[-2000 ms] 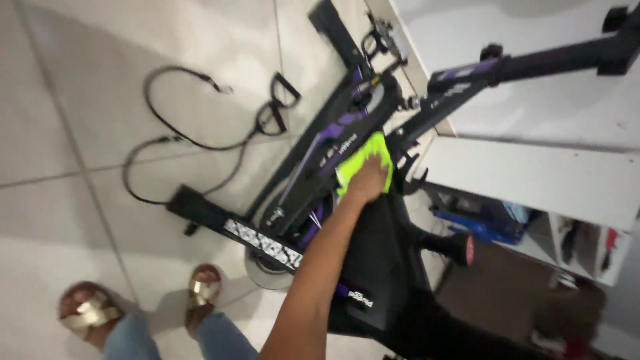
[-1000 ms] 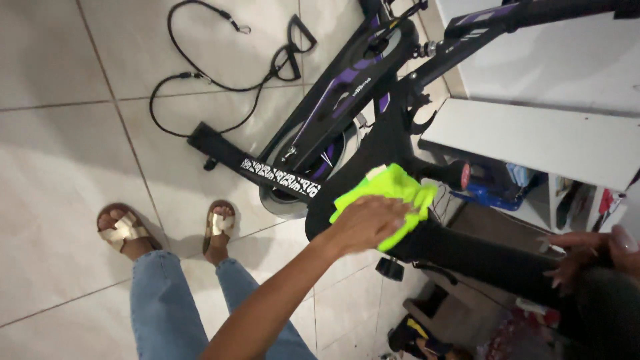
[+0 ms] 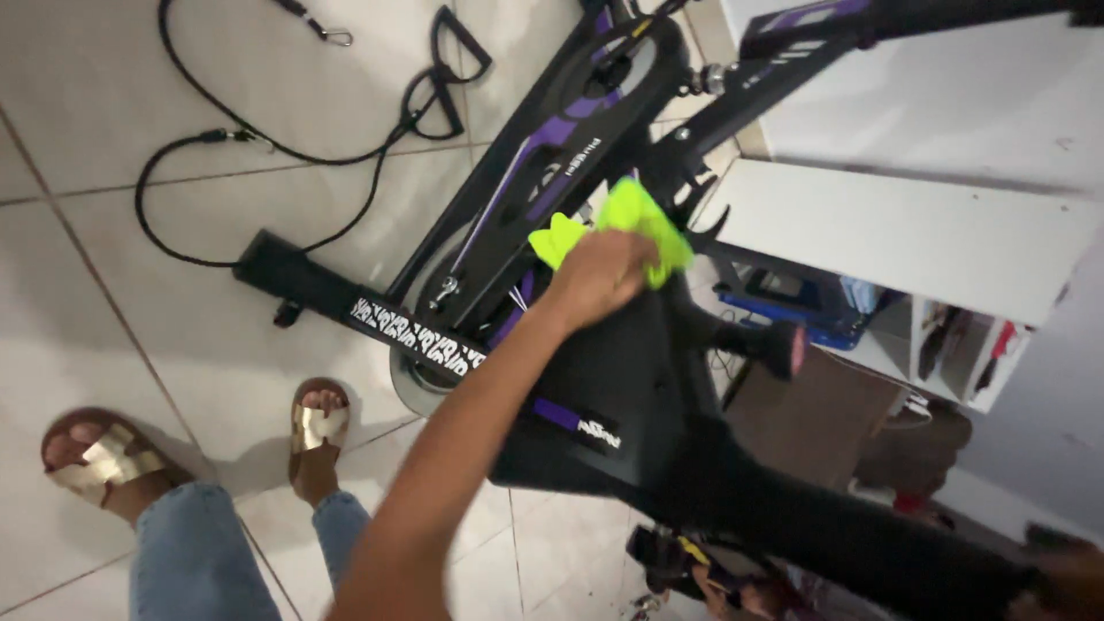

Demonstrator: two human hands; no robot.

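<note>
My left hand (image 3: 608, 272) grips a bright neon-yellow cloth (image 3: 642, 224), bunched under and around the fingers, against the upper part of a black cover on a black and purple exercise bike (image 3: 595, 379). Both hand and cloth are slightly blurred. Beside them, toward the right, a black knob with a reddish end (image 3: 780, 345) sticks out from the frame. At the lower right edge, a blurred part of my right hand (image 3: 1065, 582) shows by the end of a long black bike part; its fingers cannot be made out.
A black resistance cord with handles (image 3: 431, 95) lies on the tiled floor (image 3: 86, 302), partly by the bike's patterned foot bar (image 3: 414, 336). My sandalled feet (image 3: 319, 423) stand at the lower left. A white shelf unit (image 3: 897, 233) holding objects is against the wall at right.
Since one second ago, my left hand has moved the cloth from the lower part of the cover back up toward the frame. My right hand, clearly visible then, now shows only at the edge.
</note>
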